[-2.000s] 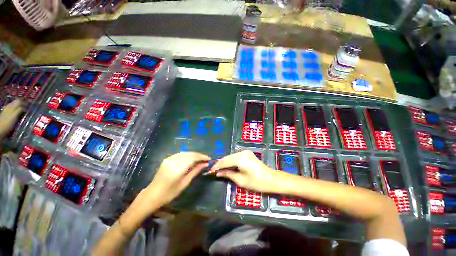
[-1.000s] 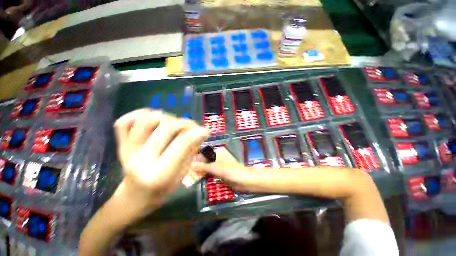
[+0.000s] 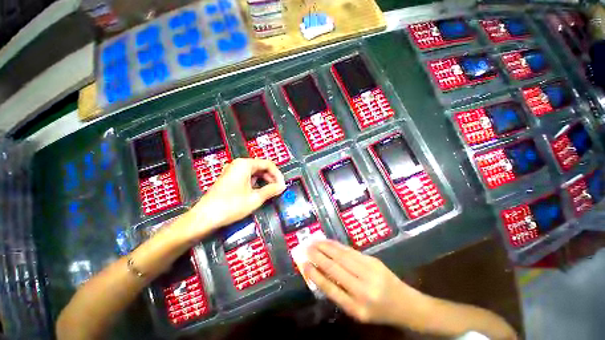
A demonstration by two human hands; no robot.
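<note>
A clear tray (image 3: 424, 229) holds red keypad phones in two rows. My left hand (image 3: 249, 186) reaches over it, thumb and forefinger pinched at the upper left of a lower-row phone (image 3: 296, 216) with a blue mark on its screen. Whether the fingertips hold anything is too small to tell. My right hand (image 3: 351, 275) holds a small white cloth or paper (image 3: 306, 251) against that phone's lower keys. The upper-row phones have plain dark screens. My left forearm hides part of the lower-left phones.
A release sheet with blue marks (image 3: 89, 179) lies left on the green surface. A thick film stock (image 3: 166, 50), a white bottle (image 3: 267, 16) and a blue-and-white item (image 3: 316, 25) sit on the wooden board (image 3: 358, 20). Blue-screened phones fill a tray (image 3: 494, 189) at right.
The view has swung right and closer to the tray. Both hands have moved from the tray's left end to a middle lower-row phone. The dark-ended object seen in my hands earlier no longer shows.
</note>
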